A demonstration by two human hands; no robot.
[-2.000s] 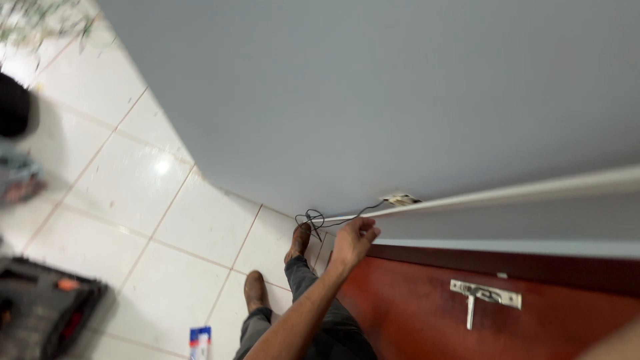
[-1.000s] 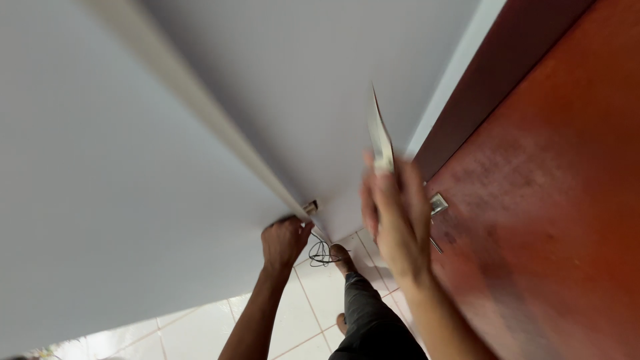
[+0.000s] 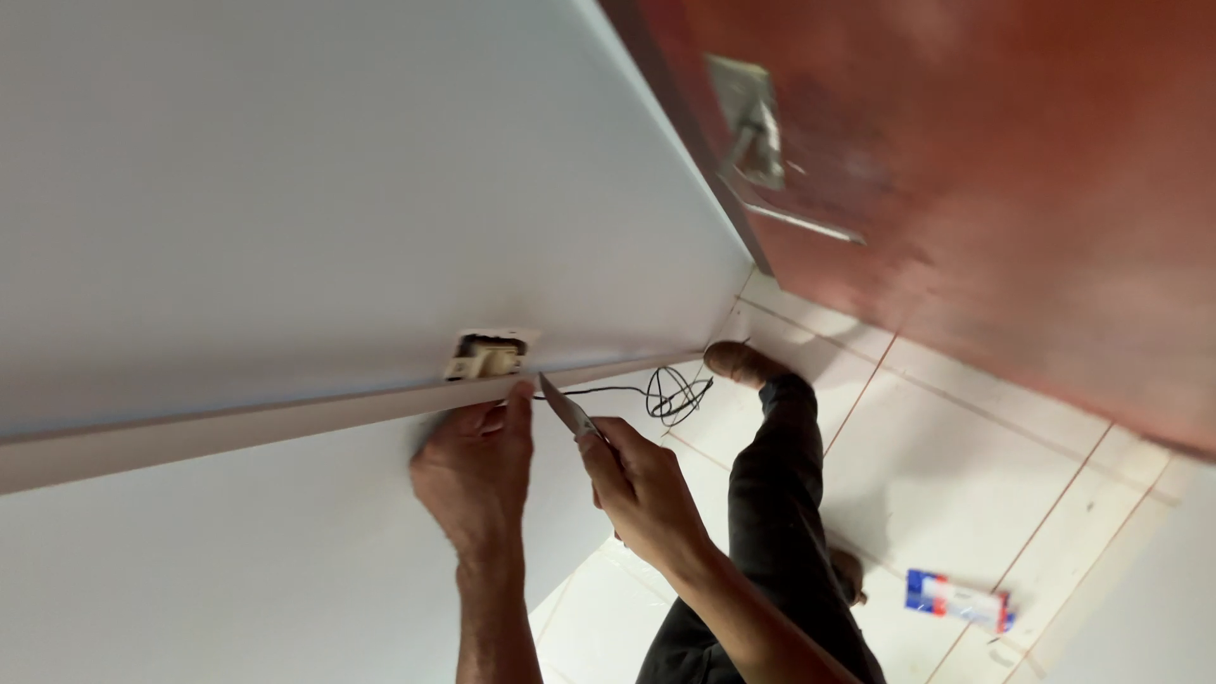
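Observation:
My left hand [image 3: 480, 465] is at the edge of a narrow pale strip [image 3: 285, 418] along the wall, just below an open wall electrical box [image 3: 489, 355]. Its fingers pinch near the end of a thin black cable [image 3: 608, 389]; what exactly they grip is partly hidden. In my right hand [image 3: 646, 480] is a knife [image 3: 567, 404], its blade pointing up and left toward the left fingertips. The cable runs right from the left hand into a loose coil [image 3: 678, 395] that hangs over the tiled floor.
A red door [image 3: 988, 190] with a metal lever handle [image 3: 798, 223] stands at the upper right. Below it are white floor tiles [image 3: 912, 418], with a blue, white and red package [image 3: 959, 600] lying on them. My brown shoe [image 3: 741, 363] is near the wall corner.
The knife, raised away from the left hand one second ago, is now close to the left fingers. Two seconds ago only one hand was clearly seen, near the cable. The view has turned strongly.

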